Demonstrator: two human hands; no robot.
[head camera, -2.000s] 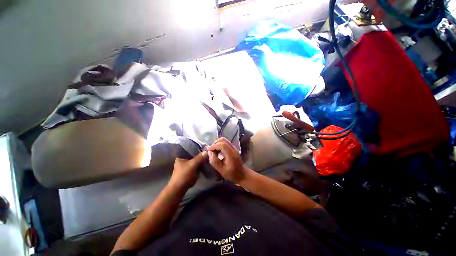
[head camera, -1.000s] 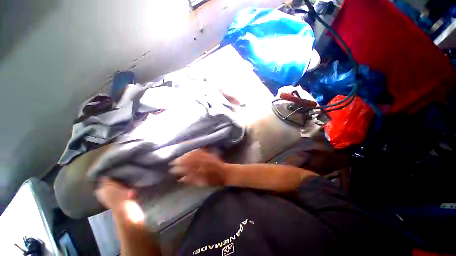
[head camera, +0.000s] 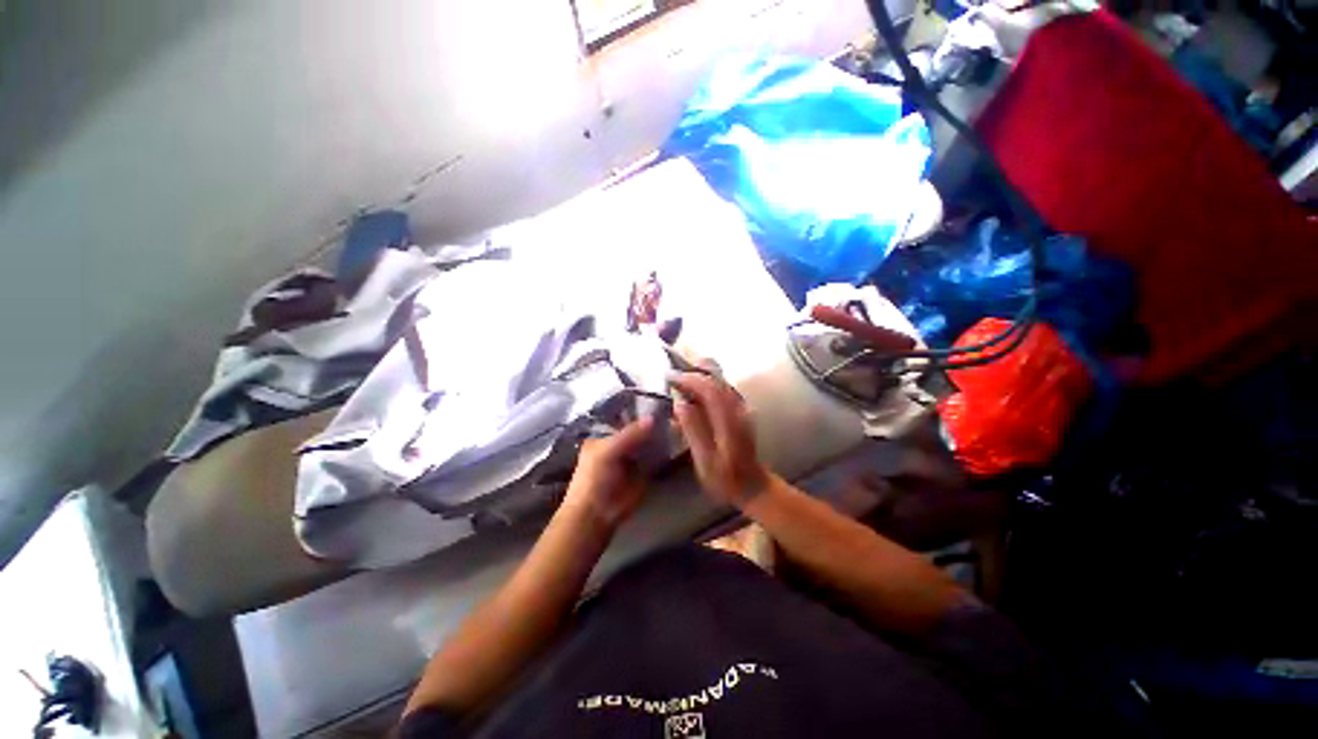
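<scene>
A light grey garment (head camera: 419, 448) with thin dark strips lies loosely across the padded ironing board (head camera: 217, 520), its wide part spread to the left. My left hand (head camera: 619, 465) holds the garment's right part near the board's front edge. My right hand (head camera: 714, 433) is close beside it at the garment's right end, fingers bent at the cloth edge; its exact grip is hard to make out. The steam iron (head camera: 853, 351) with a reddish-brown handle stands parked to the right of my hands, apart from them.
A crumpled grey and brown garment pile (head camera: 268, 354) lies at the back left. A blue plastic bag (head camera: 824, 166), an orange-red bag (head camera: 1015, 397) and a large red panel (head camera: 1156, 173) are at right. The hose hangs near the iron. A white side table (head camera: 72, 606) is at lower left.
The garment has been turned and spread leftward over the board, with its light side showing. My hands were apart and moving left a second ago; now they are together at its right end.
</scene>
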